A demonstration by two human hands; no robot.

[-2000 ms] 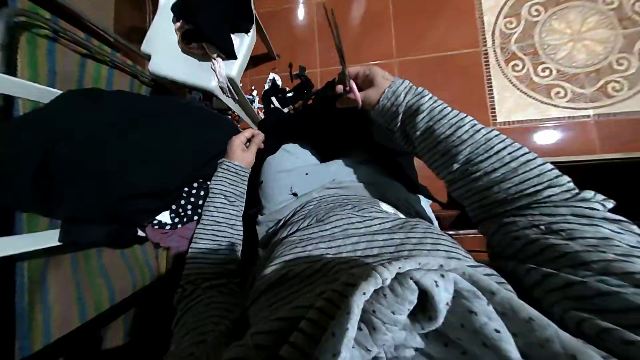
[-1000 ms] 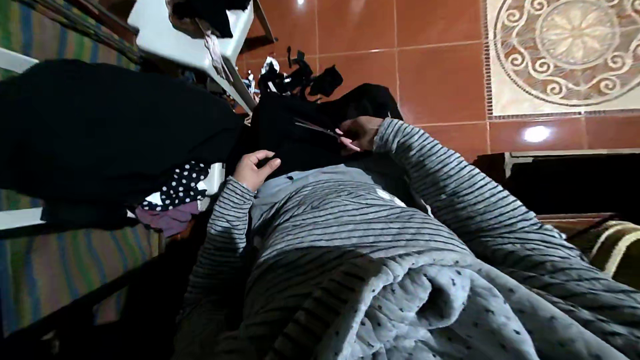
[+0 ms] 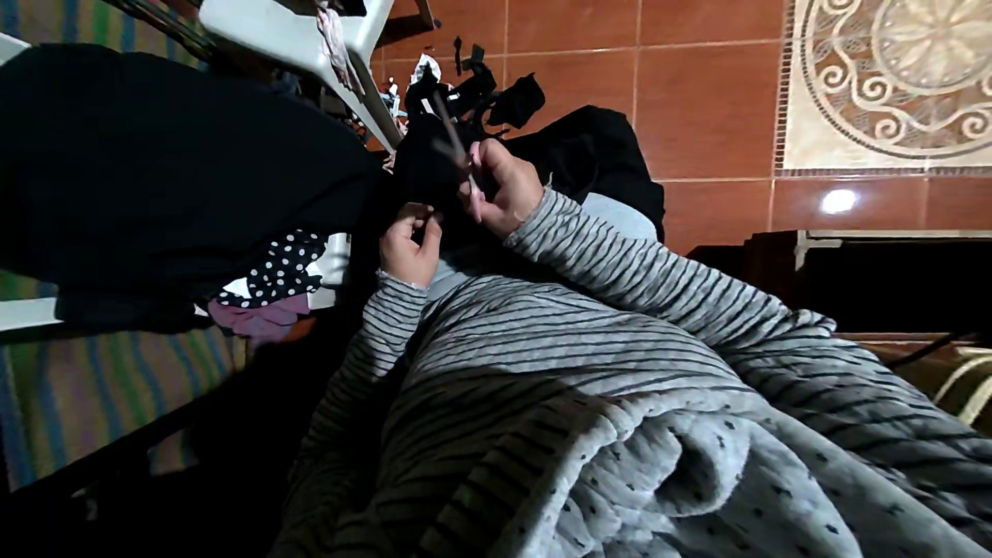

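My right hand (image 3: 508, 186) grips a pair of scissors (image 3: 457, 151) with pink handles; the blades stand apart, are blurred and point up and away over black cloth. My left hand (image 3: 411, 244) is just left of it, thumb and fingertips pinched together at the black cloth (image 3: 573, 155) on my lap. What exactly lies between those fingertips is hard to make out, dark on dark. Several black cloth scraps (image 3: 518, 101) lie past my knees on the tiled floor.
A white plastic chair (image 3: 271, 35) stands at the upper left. Left of me a large black cloth (image 3: 178, 178) is heaped, with a polka-dot fabric (image 3: 283, 271) and a mauve cloth (image 3: 260, 314) beneath its edge. Dark furniture (image 3: 891, 279) stands at the right.
The scissors were low over the black cloth a second ago; now they are raised, blades apart. My left hand has gone from fingers spread a little to a pinch at the cloth.
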